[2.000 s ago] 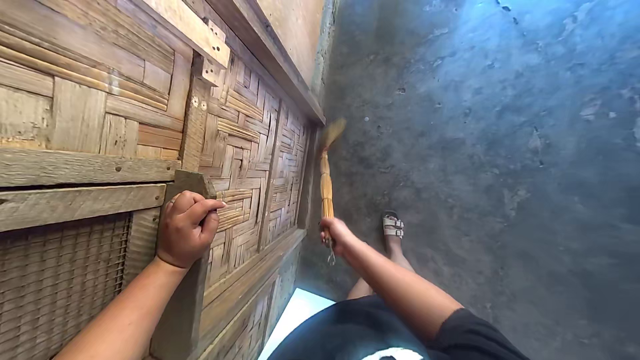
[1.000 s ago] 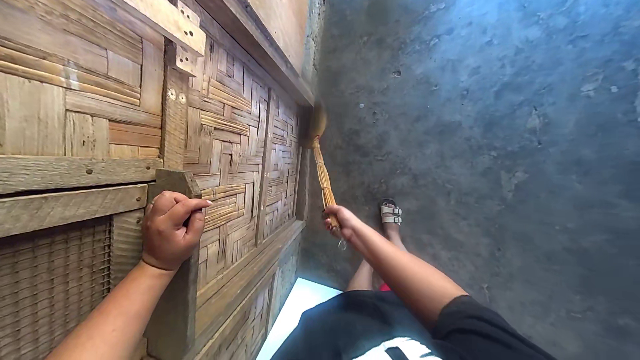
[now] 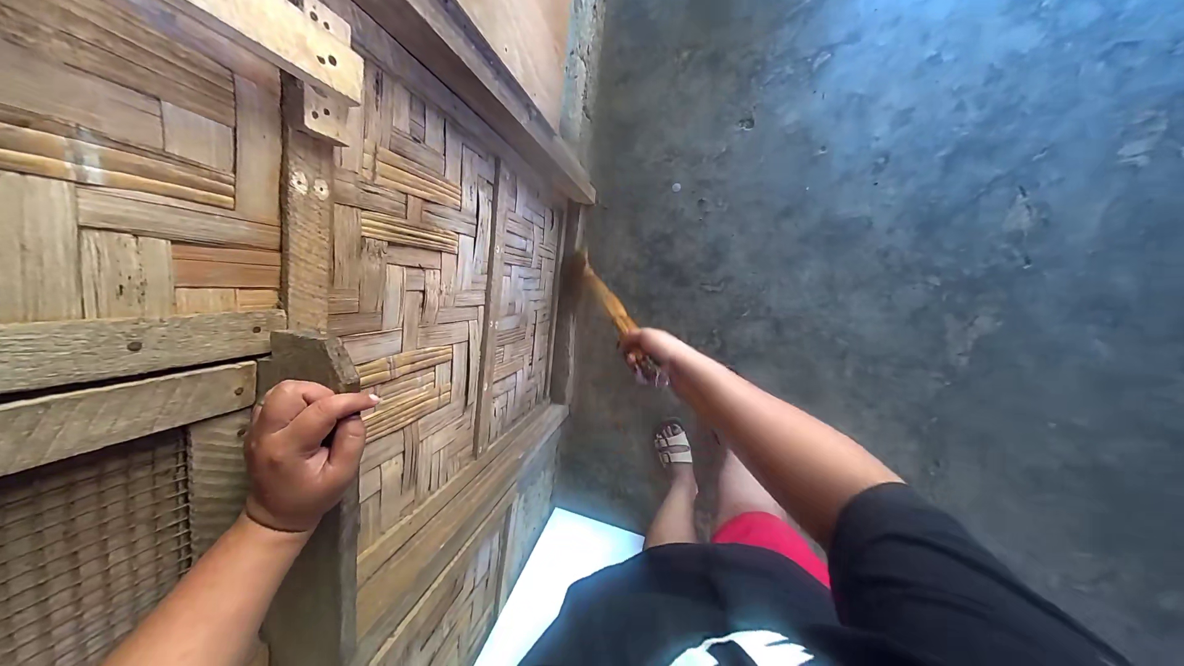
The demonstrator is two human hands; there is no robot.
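My right hand point(image 3: 647, 351) grips the handle of a small straw hand broom point(image 3: 608, 301), right of the woven wall. The broom slants up and left, and its blurred head reaches the dark wooden edge at the foot of the woven bamboo wall point(image 3: 416, 222). My left hand point(image 3: 305, 453) is closed against the upper end of a wooden post point(image 3: 314, 356), its index finger and thumb pointing right. Whether the left hand grips the post or only rests on it, I cannot tell.
Grey concrete floor point(image 3: 879, 259) lies to the right. A wooden ledge point(image 3: 518, 111) sticks out at the top centre. Wire mesh point(image 3: 92, 536) fills a frame at lower left. My sandalled foot point(image 3: 673, 444) stands below the broom, near a bright white patch point(image 3: 564, 583).
The broom now slants more to the left than before, its head still close to the wall's foot. My left hand stays at the post.
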